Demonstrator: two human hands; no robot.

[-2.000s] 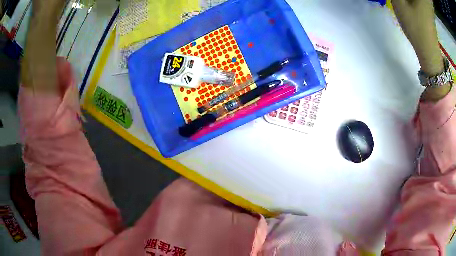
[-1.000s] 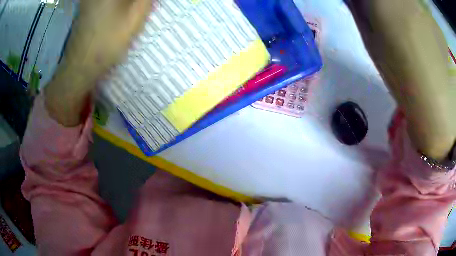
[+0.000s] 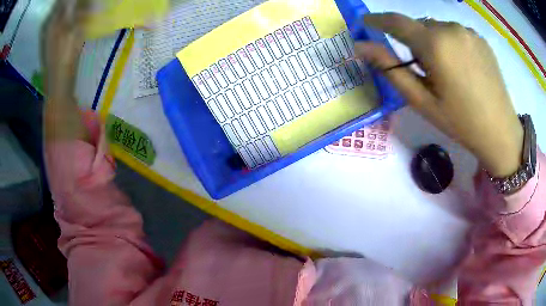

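Observation:
A yellow-backed label sheet with a printed white grid (image 3: 281,89) lies tilted on the blue stationery tray (image 3: 194,170), covering most of what is in it. My right hand (image 3: 440,75) is over the tray's right end, with thumb and fingers apart and nothing visible held. A dark band shows on one finger. My left hand (image 3: 66,21) is blurred at the top left, partly cut off by the edge, and appears to grip a yellow sheet (image 3: 129,15).
A white printed sheet (image 3: 146,72) lies behind the tray. A pink calculator (image 3: 365,142) is partly under the tray's right side. A black round object (image 3: 432,168) sits to the right. A green label (image 3: 130,140) is by the yellow-taped table edge.
A label sheet now lies over the pens and dot stickers that showed in the tray earlier. My right hand has come down into view at the tray. My left hand has moved up and left.

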